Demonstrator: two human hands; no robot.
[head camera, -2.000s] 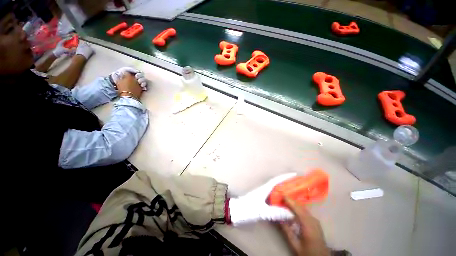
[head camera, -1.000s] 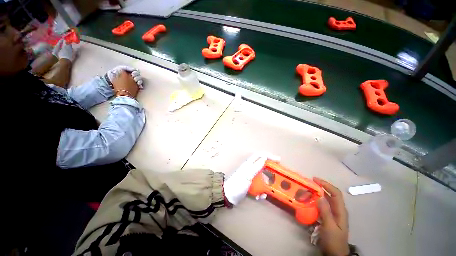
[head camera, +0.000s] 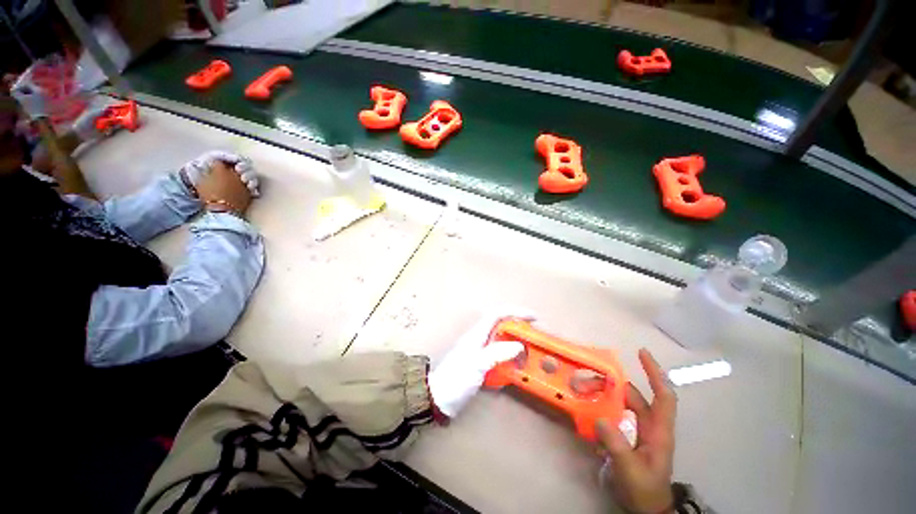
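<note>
An orange controller shell (head camera: 564, 387) is held over the white bench top, its openings facing up. My left hand (head camera: 465, 373), in a white glove, grips its left end, with the thumb on top. My right hand (head camera: 643, 442) is at its right end; the thumb touches the lower right part and the index finger is raised off it. Something small and white shows between the right hand and the shell; I cannot tell what it is.
Spaced orange shells (head camera: 687, 188) lie on the green conveyor belt (head camera: 492, 125). A translucent bottle (head camera: 708, 306) and a white strip (head camera: 700, 372) are right of my hands. A smaller bottle (head camera: 350, 179) stands on yellow cloth. A neighbour's clasped hands (head camera: 219, 183) rest on the bench.
The held shell has turned from edge-on to openings up, and both hands now hold its ends. The right index finger has lifted. The belt shells appear further left, and another shows at the right edge.
</note>
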